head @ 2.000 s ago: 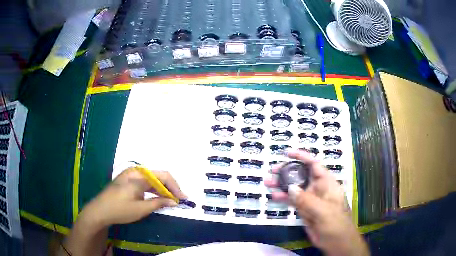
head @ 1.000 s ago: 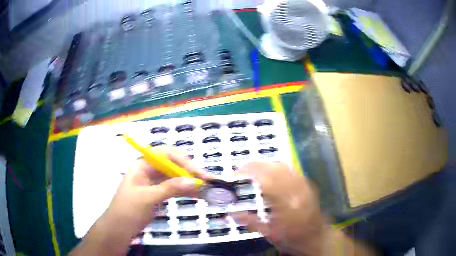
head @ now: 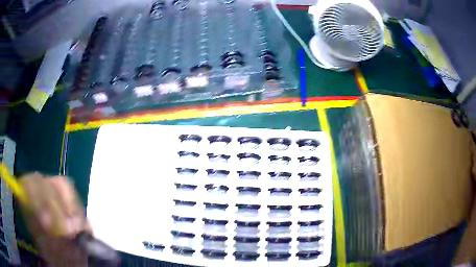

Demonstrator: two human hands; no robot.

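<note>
The white plastic tray (head: 130, 187) holds rows of small speaker drivers (head: 248, 190) standing on edge in its middle and right part. A single driver (head: 153, 245) stands left of the rows near the front edge. My left hand (head: 55, 214) is blurred at the lower left, beside the tray. It grips the yellow probe (head: 13, 182), whose rear end points up and left. A blurred dark round thing (head: 98, 249), perhaps a driver, is at its fingers, over the tray's front left corner. My right hand (head: 466, 247) is mostly cut off at the right edge; its fingers are hidden.
A tan board (head: 423, 172) lies at right on stacked clear trays (head: 363, 172), with a few dark drivers (head: 460, 118) at its far right. Behind are a clear ribbed tray (head: 172, 57), blue pen (head: 302, 77) and white fan (head: 347, 34). Another tray (head: 8, 208) is far left.
My hands, together over the tray around a driver a second ago, have parted. My left hand moved left with the yellow probe; my right hand moved to the right edge. The view shifted too.
</note>
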